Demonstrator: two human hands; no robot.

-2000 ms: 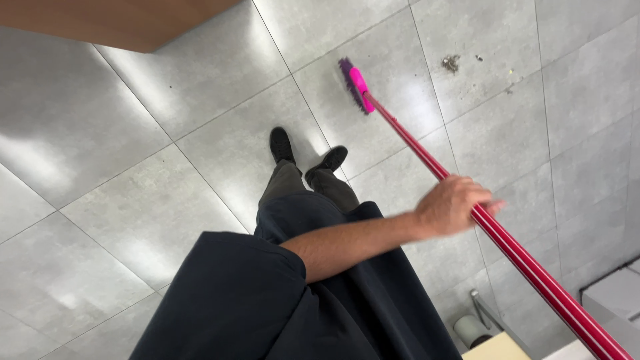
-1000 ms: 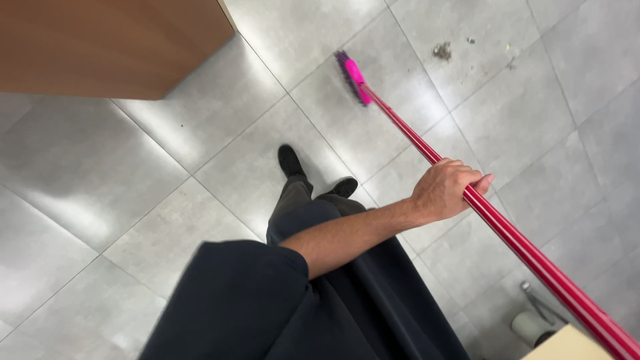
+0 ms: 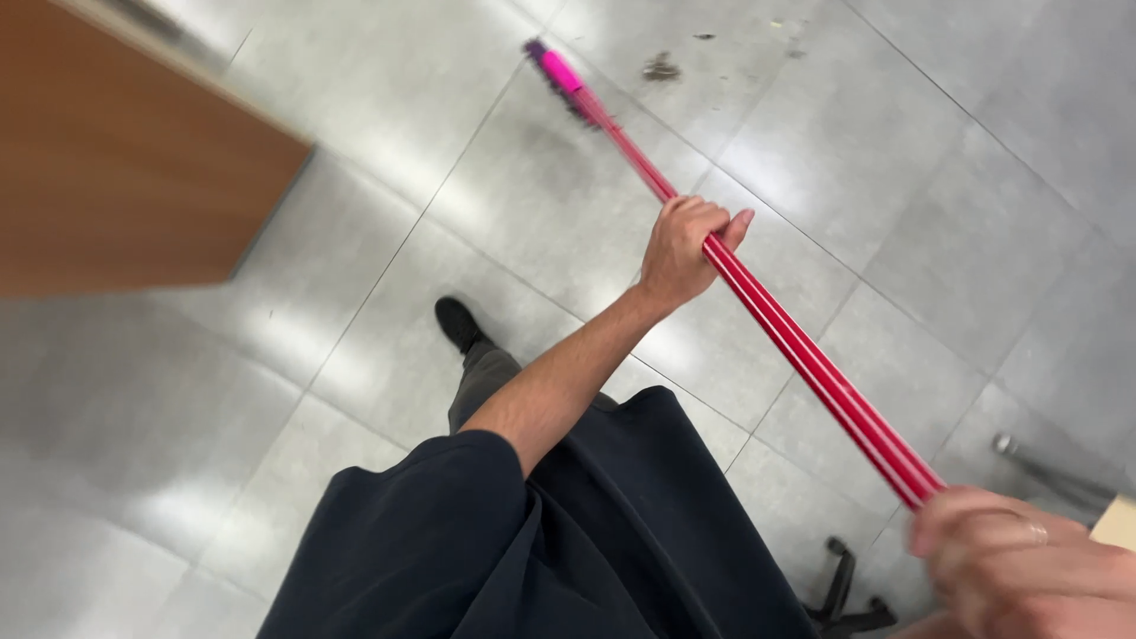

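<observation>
My left hand grips the red handle of a broom partway down, with its thumb sticking out past the shaft. Near the handle's upper end, at the bottom right, my right hand is closed around it, somewhat blurred. The pink broom head with dark bristles is at the top centre, over the grey tiled floor. A small clump of debris lies on the tiles to the right of the broom head, with small bits scattered beyond it.
A brown wooden furniture panel fills the upper left. Toward the lower right are a black chair base, a metal leg and a pale corner of some furniture. My dark shoe stands on the tiles left of centre.
My right hand has come into view on the upper handle. My left hand still holds the shaft. The broom head has moved nearer the debris clump. The view has shifted.
</observation>
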